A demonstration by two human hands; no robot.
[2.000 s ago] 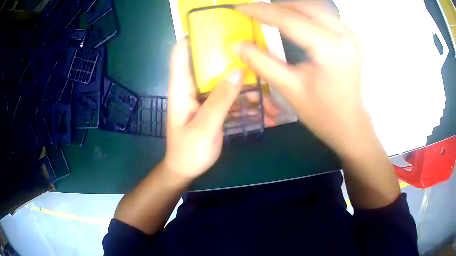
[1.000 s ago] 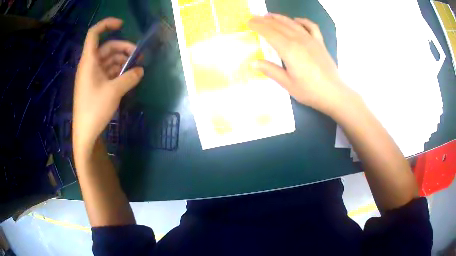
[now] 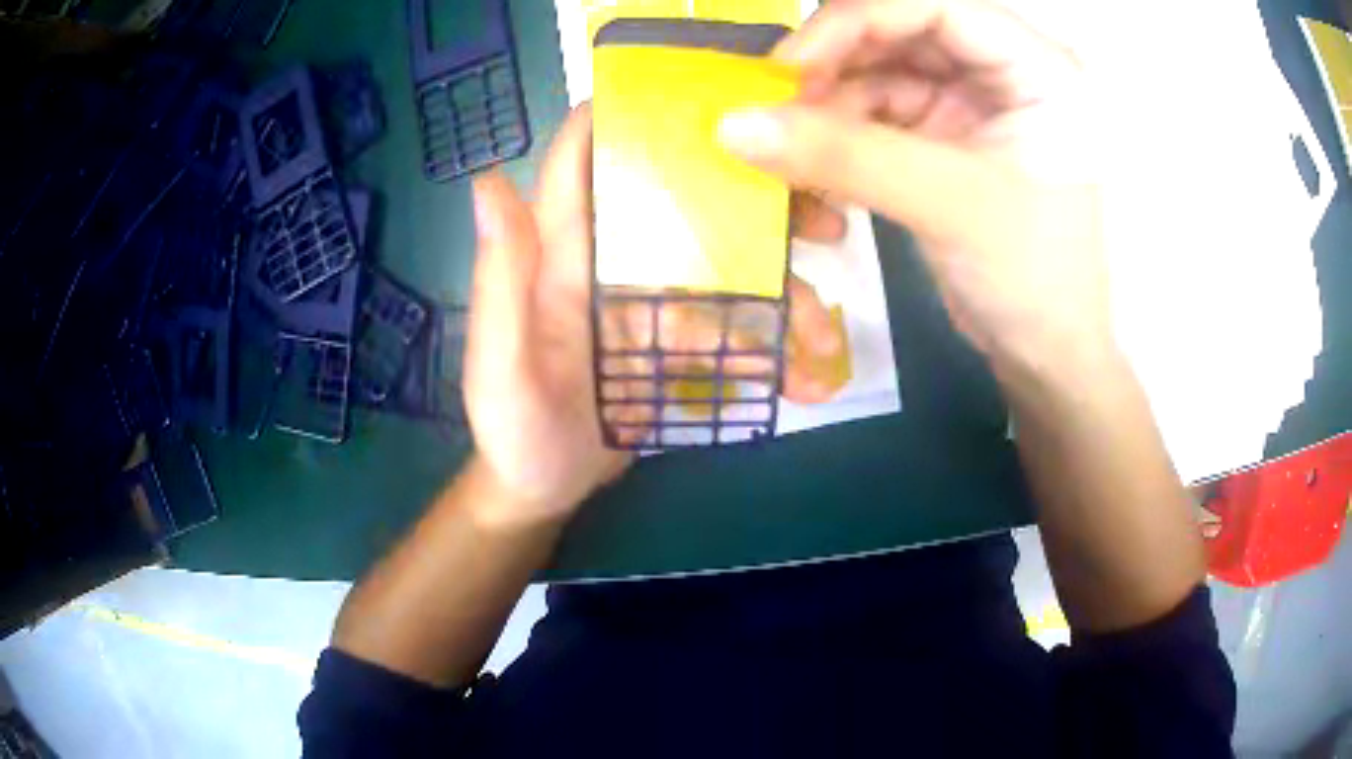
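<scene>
A dark phone front housing [image 3: 691,356] is held upright over the bench, its open keypad grid toward me. A yellow adhesive piece [image 3: 675,178] covers its upper part, below a dark top strip. My left hand [image 3: 541,341] holds the housing from the left and behind, with fingers showing at its right side and through the grid. My right hand [image 3: 979,193] is at the housing's upper right, thumb over the yellow piece and fingers at the top right corner. The sticker sheet [image 3: 872,356] lies beneath, mostly hidden by the housing and hands.
A pile of dark housings [image 3: 304,237] fills the left. A single housing [image 3: 472,111] lies at the top, left of the sheet. A large white stack [image 3: 1201,267] is at right, a yellow sheet strip [image 3: 1327,67] beyond it. A red object [image 3: 1283,519] sits below the bench's right edge.
My left hand has come back from the left and now holds a housing over the sheet. My right hand has moved onto the yellow piece. A housing now lies at the top.
</scene>
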